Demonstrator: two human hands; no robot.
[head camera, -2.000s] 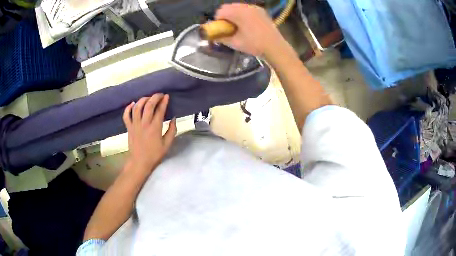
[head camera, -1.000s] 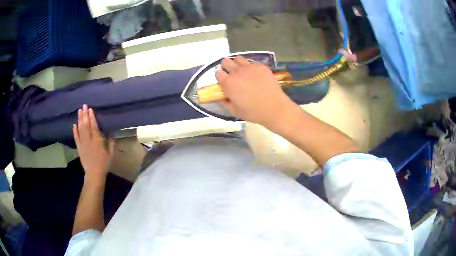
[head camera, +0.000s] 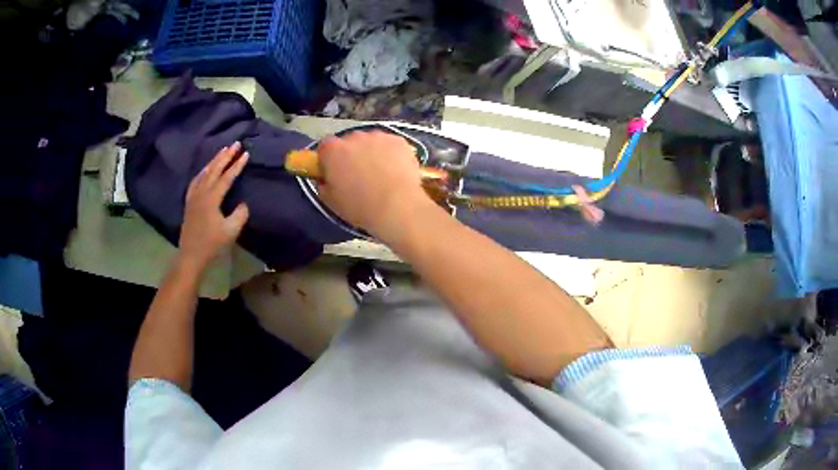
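Observation:
The dark trouser leg (head camera: 266, 207) lies on the padded arm board (head camera: 662, 225), bunched in folds at the board's left end. My right hand (head camera: 368, 179) is closed around the yellow-brown handle (head camera: 303, 164) of the steam iron (head camera: 446, 151). The iron's plate lies on the cloth left of the board's middle, mostly hidden under my hand and wrist. My left hand (head camera: 211, 207) lies on the bunched cloth to the left of the iron, fingers slightly apart, palm down.
The blue and yellow hose (head camera: 606, 179) runs from the iron along the board and up right, with a pink tie. A blue crate (head camera: 230, 41) stands beyond the board's left part. Light-blue sheeting (head camera: 799, 174) hangs at right. Dark garments (head camera: 55, 165) are at far left.
The view has shifted right. The iron has moved left along the board, nearer the bunched cloth. More bare board shows at right. My left hand has moved onto the folds.

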